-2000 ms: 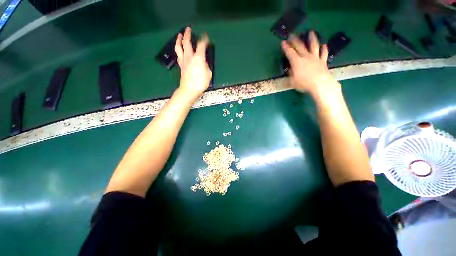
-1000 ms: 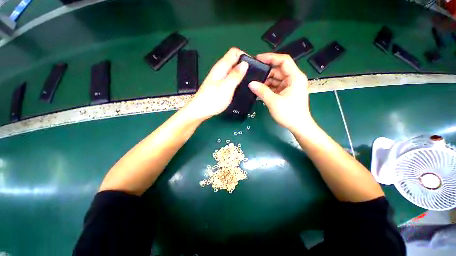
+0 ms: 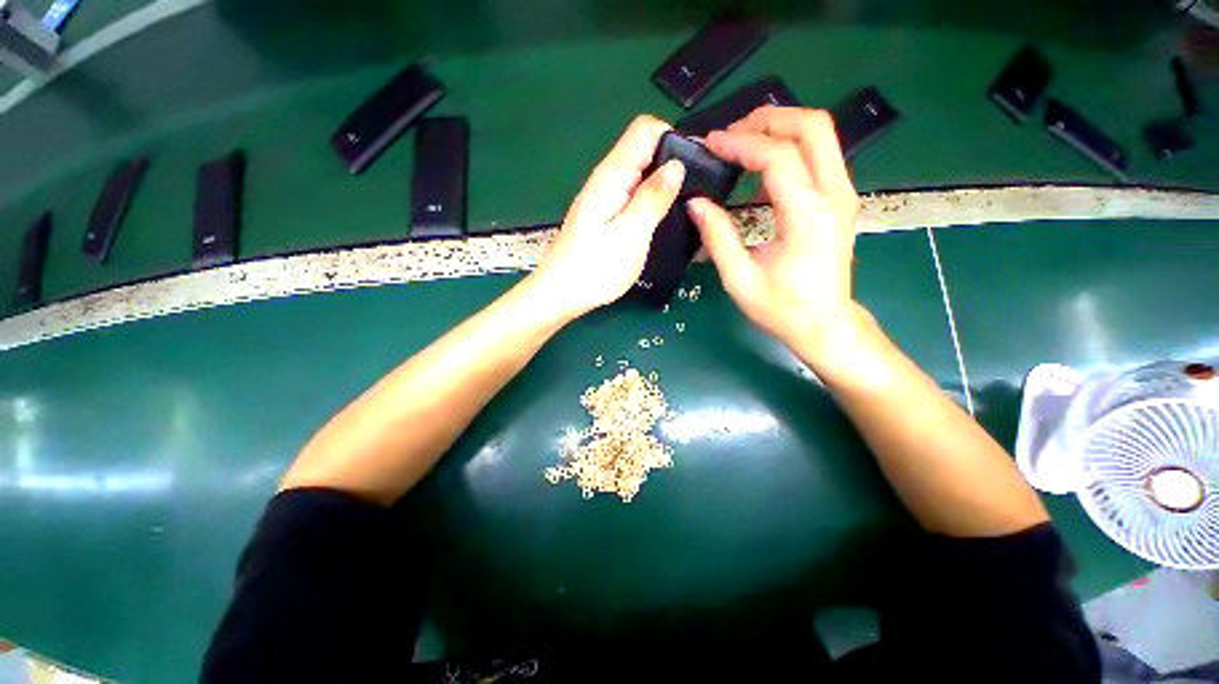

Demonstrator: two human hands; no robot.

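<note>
My left hand (image 3: 608, 227) holds a black device (image 3: 672, 247) tilted above the pale belt edge rail, its thumb on the front face near the upper end. My right hand (image 3: 802, 221) is at the device's upper right end, thumb and forefinger close to its edge. Whether the right fingers pinch a ring or only touch the device cannot be told. A heap of small pale gold rings (image 3: 622, 441) lies on the glossy green workbench (image 3: 334, 388) below the hands. Several single rings are scattered between the heap and the device.
More black devices lie spread on the green conveyor belt beyond the rail (image 3: 361, 263), such as one (image 3: 439, 177) left of my hands and one (image 3: 709, 60) behind them. A white desk fan (image 3: 1152, 468) stands at the right. A thin pale line crosses the bench right of my arm.
Since the earliest frame, both hands came back from the belt with a device between them. Over the last second, the belt's devices shifted left and my right hand's fingers moved at the device's upper end.
</note>
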